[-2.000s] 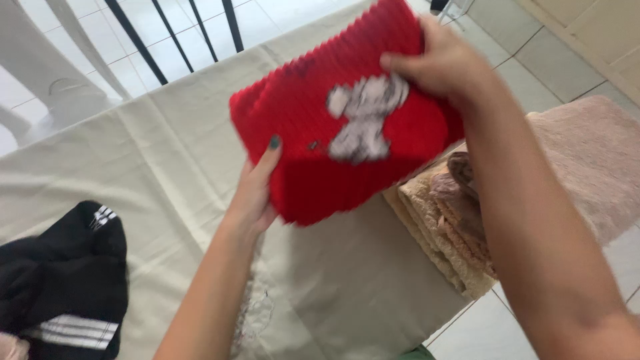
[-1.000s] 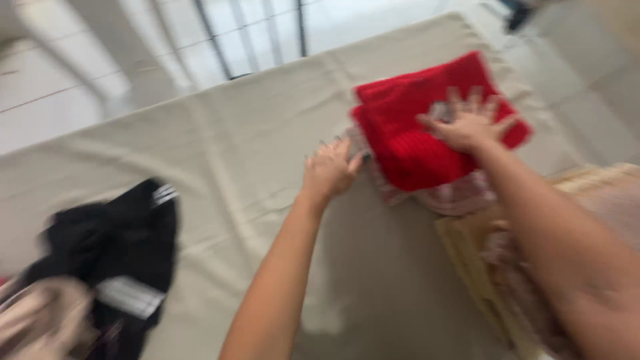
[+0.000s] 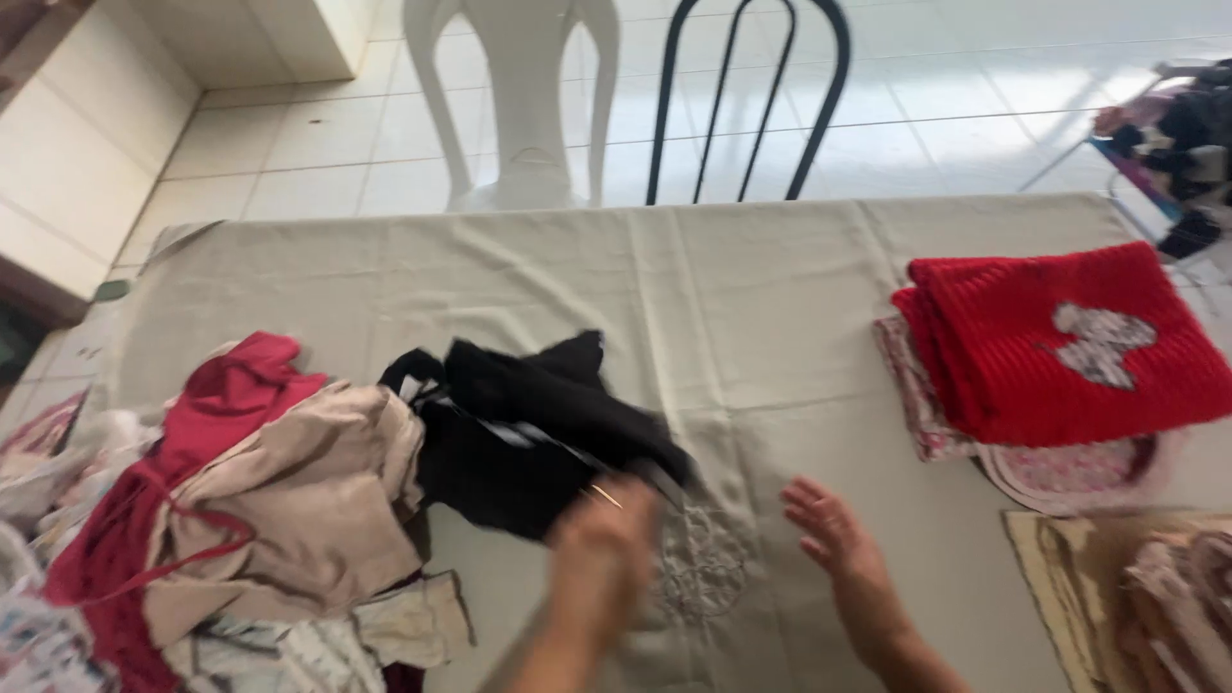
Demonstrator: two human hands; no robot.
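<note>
My left hand (image 3: 606, 539), blurred, is at the lower right edge of a black garment with white stripes (image 3: 520, 462), its fingers closed around part of the cloth. To the right, my right hand (image 3: 828, 529) is held above the tablecloth with its fingers apart and nothing in it. A folded red knitted item with a grey-and-white animal figure (image 3: 1039, 346) lies at the far right on pink patterned cloth (image 3: 1078, 472).
At the left are a beige garment (image 3: 308, 520), a crimson garment (image 3: 221, 395) and other loose cloths. Folded towels (image 3: 1068, 577) lie at the lower right. A white plastic chair (image 3: 525, 106) and a dark metal chair (image 3: 837, 87) stand beyond the table.
Both hands have left the red knitted item, which now lies on the pile. My left hand has reached the black garment, whose shape has changed. The view has swung left.
</note>
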